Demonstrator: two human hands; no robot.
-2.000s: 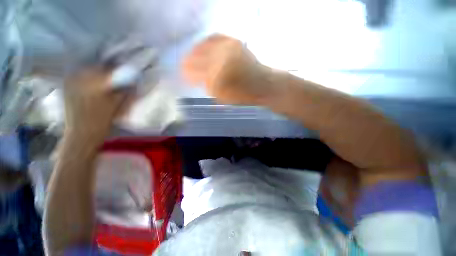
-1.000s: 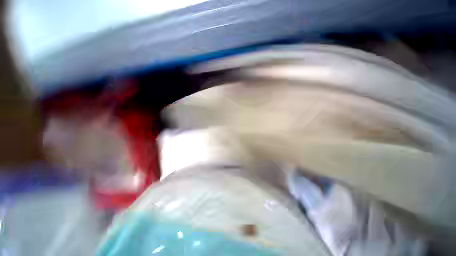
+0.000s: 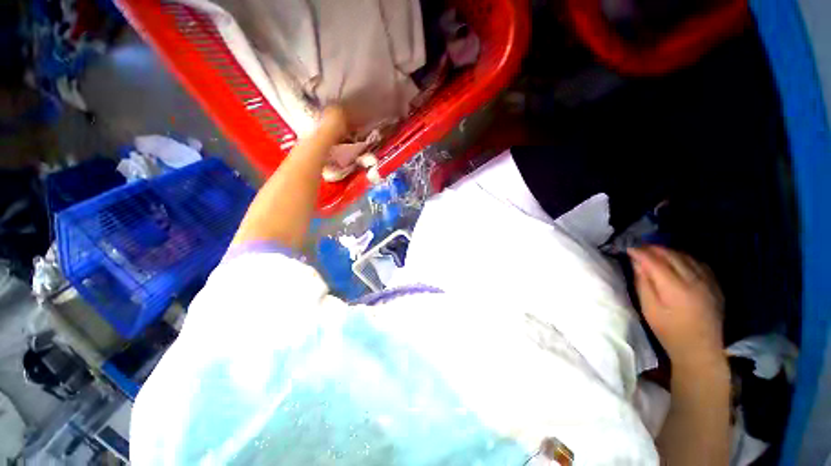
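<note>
Pale beige cloth pieces [image 3: 364, 45] lie in a red plastic basket [image 3: 497, 82] at the top. My left hand [image 3: 331, 126] reaches into the basket; its fingers are partly hidden in the cloth, whose folds converge at the hand, so it looks closed on the cloth. My right hand [image 3: 679, 296] is at the right, beside white cloth [image 3: 588, 218] over my lap, with bent fingers near the cloth's edge. Whether it grips anything is not clear.
A blue lattice basket [image 3: 146, 237] stands at the left with white cloth on it. Another red basket [image 3: 638, 64] shows at the top right. A blue curved edge [image 3: 791, 182] runs down the right. Scraps and threads lie on the floor.
The view has swung from the table and machine bed down to the floor and baskets. My left hand has moved from the table into the red basket; my right hand has come down beside my lap.
</note>
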